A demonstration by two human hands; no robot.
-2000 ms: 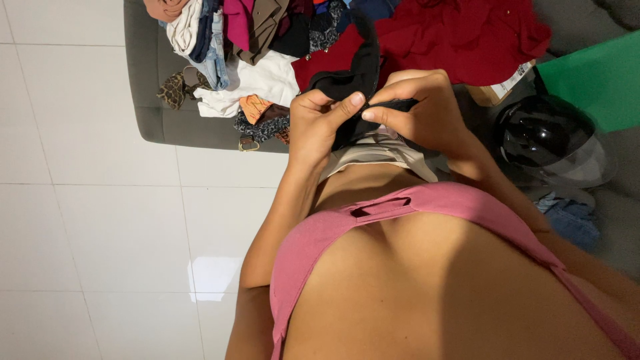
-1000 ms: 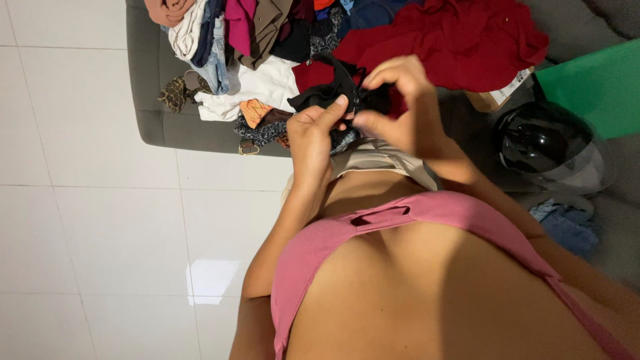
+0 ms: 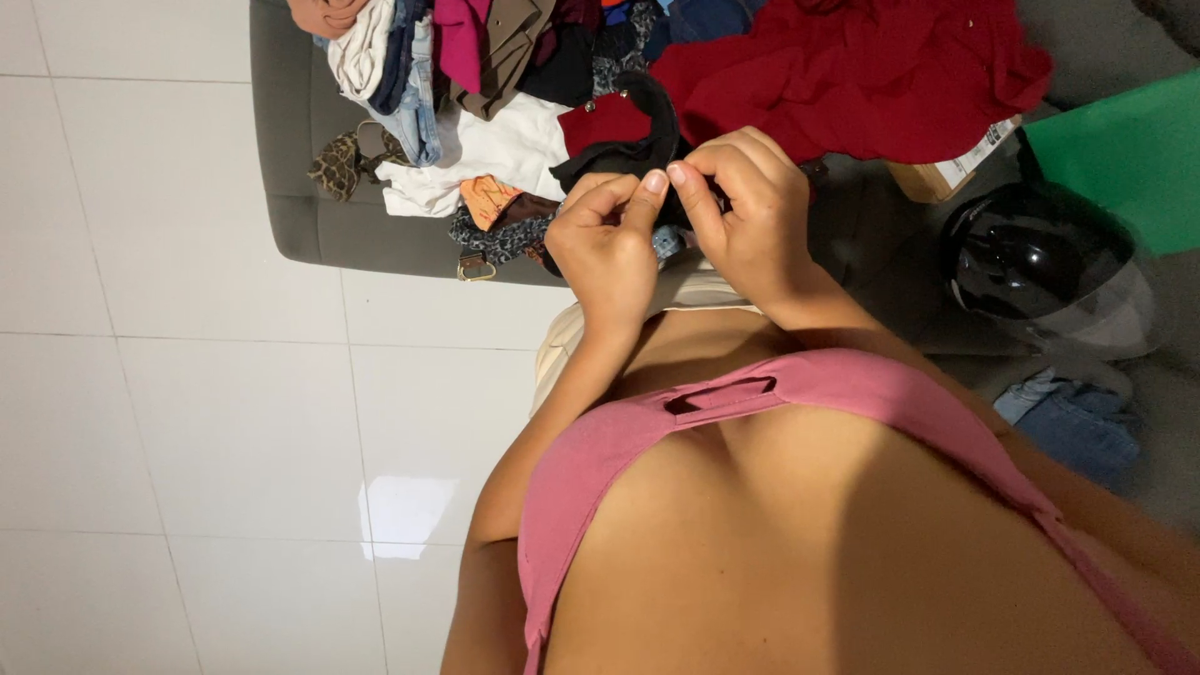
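A black fabric item (image 3: pixel 647 141) with small metal studs or snaps is pinched between both hands, and part of it curves up over the red cloth. My left hand (image 3: pixel 614 230) grips it between thumb and fingers. My right hand (image 3: pixel 745 206) pinches it close beside, the two thumb tips nearly touching. The fabric right at the fingertips is mostly hidden. Just beyond lie a white garment (image 3: pixel 516 141) and a large red garment (image 3: pixel 862 84). A patterned dark cloth (image 3: pixel 502 237) is left of my left hand.
The grey sofa seat (image 3: pixel 286 178) carries a heap of clothes, with folded light jeans (image 3: pixel 417 117) and a leopard-print piece (image 3: pixel 336 169). At the right are a cardboard box (image 3: pixel 923 183), a black helmet (image 3: pixel 1036 253), a green panel (image 3: pixel 1125 155) and blue denim (image 3: pixel 1069 422). White floor tiles (image 3: pixel 216 206) extend at the left.
My right hand has come back beside my left hand after being raised a little apart one second ago. The black item's end now arches up in a curve.
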